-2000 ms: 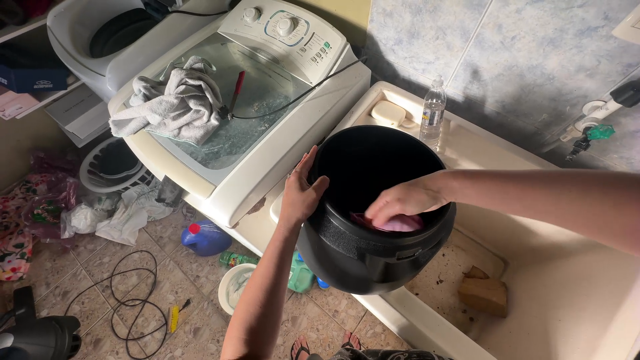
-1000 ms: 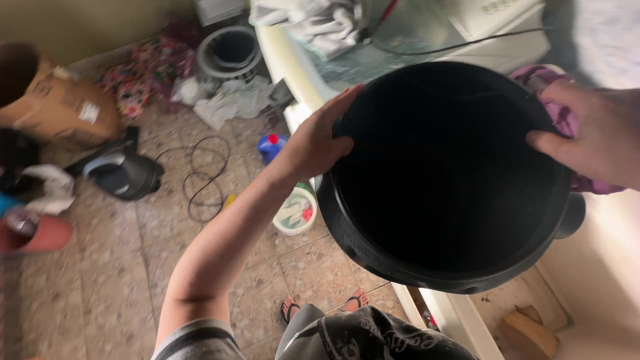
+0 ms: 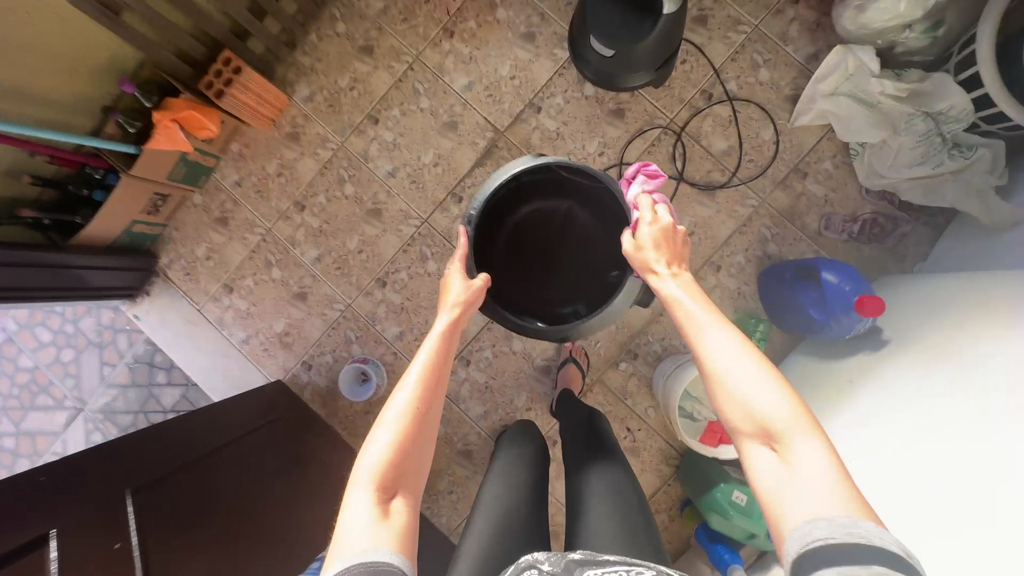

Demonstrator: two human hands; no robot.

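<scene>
A round black tub (image 3: 552, 244) is held out over the tiled floor, its dark inside facing up. My left hand (image 3: 462, 284) grips the tub's left rim, thumb over the edge. On the opposite side, my right hand (image 3: 658, 240) holds a pink cloth (image 3: 644, 182) against the rim. Part of the cloth and the tub's right side are hidden by that hand. Below the tub a foot in a black flip-flop (image 3: 572, 366) shows.
A dark door (image 3: 240, 480) stands at lower left, near cardboard boxes (image 3: 148, 200) and a hollow brick (image 3: 242, 88). A black appliance (image 3: 628, 40) with a looped cord lies ahead. At right are a blue jug (image 3: 816, 298), a white bucket (image 3: 668, 392) and plastic bags (image 3: 904, 128).
The view has swung left, from the washing machine and sink to the floor and door. The tub has moved away from the sink. The pink cloth, earlier inside the tub, is now at its rim.
</scene>
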